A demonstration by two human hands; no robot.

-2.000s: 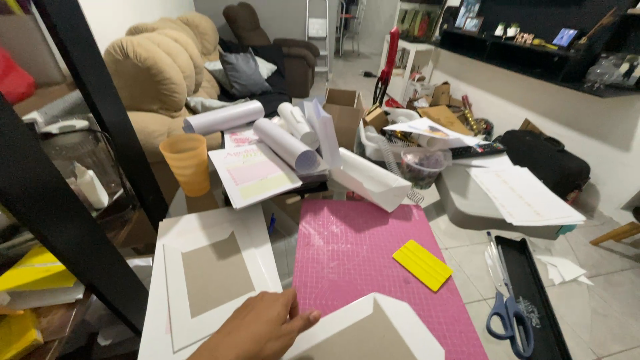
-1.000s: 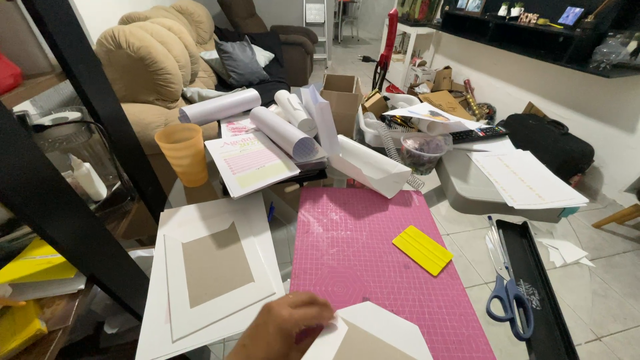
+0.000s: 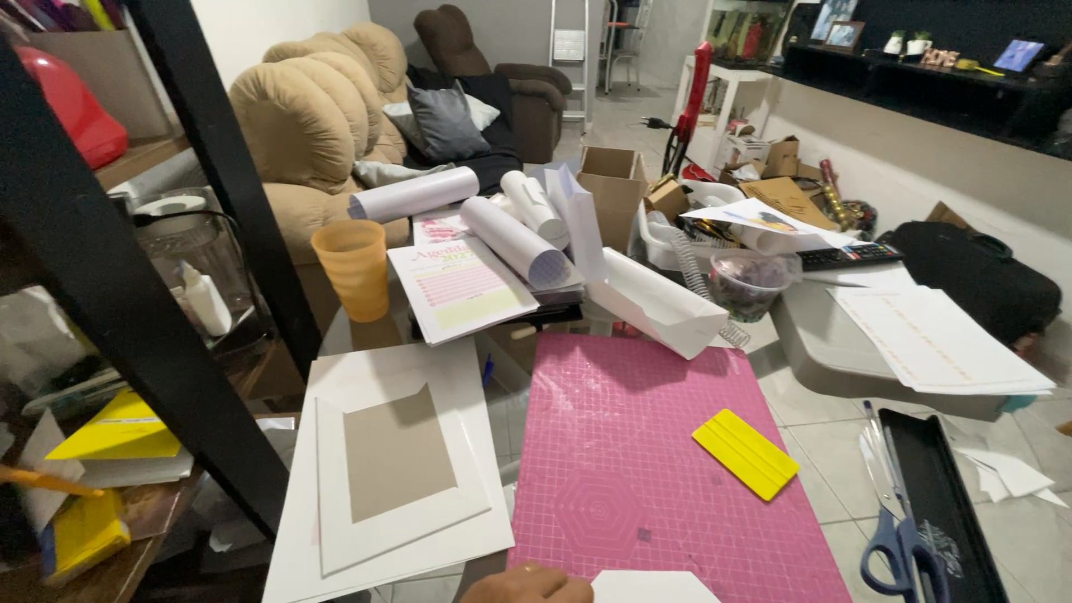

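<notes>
One hand (image 3: pixel 529 584) shows at the bottom edge, its fingers against the left side of a white paper-covered board (image 3: pixel 651 588); whether it is my left or right hand, and whether it grips the board, cannot be told. My other hand is out of view. Most of the board lies below the frame. Under it is a pink gridded cutting mat (image 3: pixel 620 435), with a yellow plastic squeegee (image 3: pixel 745 454) on its right part. Left of the mat, a grey board with folded white paper borders (image 3: pixel 400 456) rests on white sheets (image 3: pixel 335 377).
Rolled papers (image 3: pixel 515 241), printed pages (image 3: pixel 461 289) and an orange cup (image 3: pixel 352 270) stand behind. Blue-handled scissors (image 3: pixel 903 553) lie beside a black tray (image 3: pixel 946 502) at right. A plastic tub (image 3: pixel 749 285) and a grey case (image 3: pixel 837 360) are farther back. A black shelf frame (image 3: pixel 201 276) rises at left.
The hand and the white-edged board have moved down toward the bottom edge, and much less of both shows. The grey centre of that board has gone out of view.
</notes>
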